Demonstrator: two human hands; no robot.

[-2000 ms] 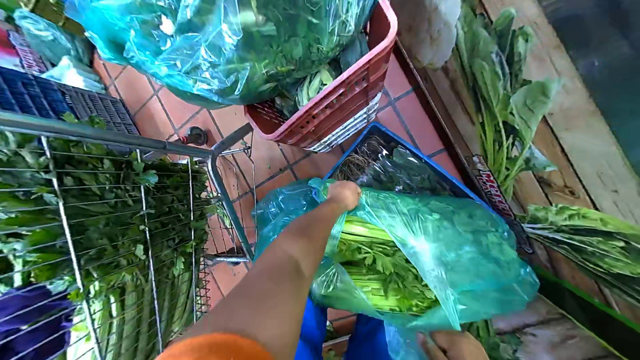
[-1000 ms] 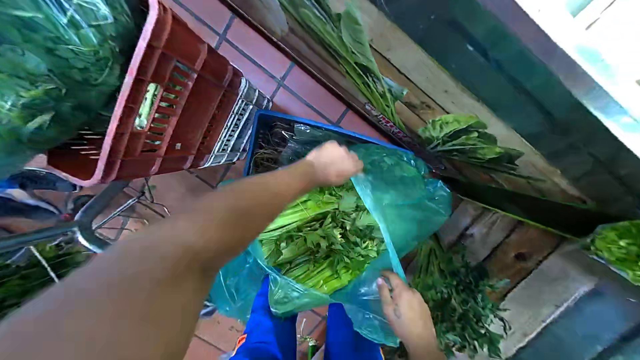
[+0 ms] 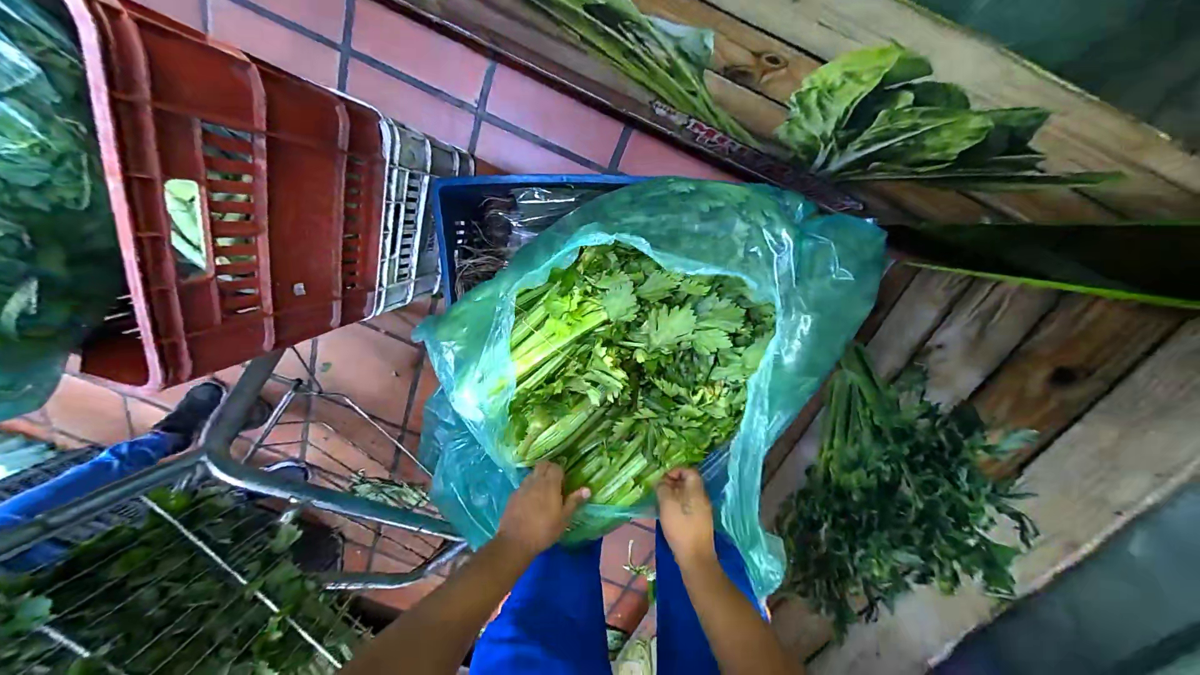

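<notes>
A green translucent plastic bag (image 3: 825,272) lies with its mouth wide around bunches of leafy celery (image 3: 647,347), stalks to the left and bottom, leaves to the upper right. The bag rests over a blue plastic crate (image 3: 525,181). At the bag's near rim, my left hand (image 3: 542,511) has its fingers curled at the edge beside the celery stalks, thumb pointing right. My right hand (image 3: 684,511) is at the same rim, a little to the right, its fingertips pinching the edge. Part of the fingers of both hands is hidden by the plastic and stalks.
At left, a red plastic crate (image 3: 309,206) holds bagged greens, above a metal cart (image 3: 328,502) with leafy greens. A person's shoe (image 3: 192,408) shows behind the cart. On the wooden planks (image 3: 1078,366) at right lie a leafy bunch (image 3: 900,497) and broad-leaf greens (image 3: 881,122).
My left hand has moved from the bag's far rim to its near rim. My right hand has moved left along the edge. The bag's mouth has widened, showing more celery.
</notes>
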